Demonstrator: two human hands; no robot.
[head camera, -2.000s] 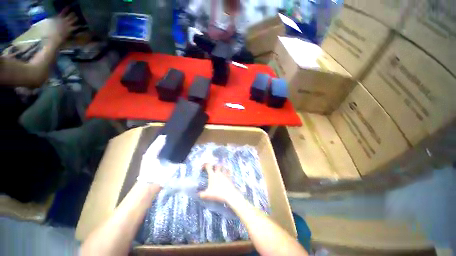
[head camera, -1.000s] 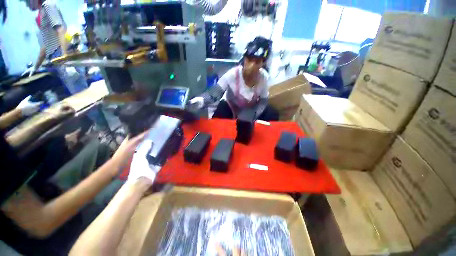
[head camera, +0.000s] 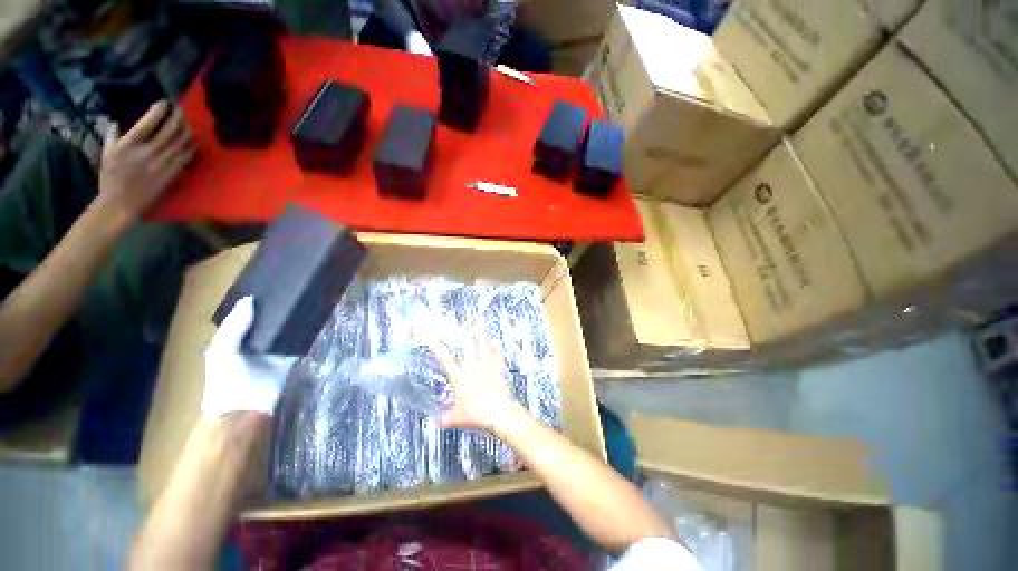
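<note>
My left hand (head camera: 240, 374), in a white glove, holds a black housing (head camera: 293, 279) tilted over the left side of the open carton (head camera: 162, 390). The carton holds tight rows of clear, silvery bubble bags (head camera: 391, 441). My right hand (head camera: 478, 385) looks bare and lies over the bags right of centre, fingers spread. A crumpled translucent bag (head camera: 391, 374) lies at its fingertips; whether the fingers pinch it is unclear.
A red table (head camera: 514, 218) behind the carton bears several black housings (head camera: 405, 151), two bluish ones (head camera: 601, 156) and thin white strips (head camera: 492, 190). A coworker's hand (head camera: 145, 156) rests at its left edge. Closed cartons (head camera: 804, 234) stand right; an open carton (head camera: 770, 468) lies lower right.
The view has tilted down. My left hand has come back from the table's left side to above the carton with a housing. My right hand, barely visible before, now shows over the bags.
</note>
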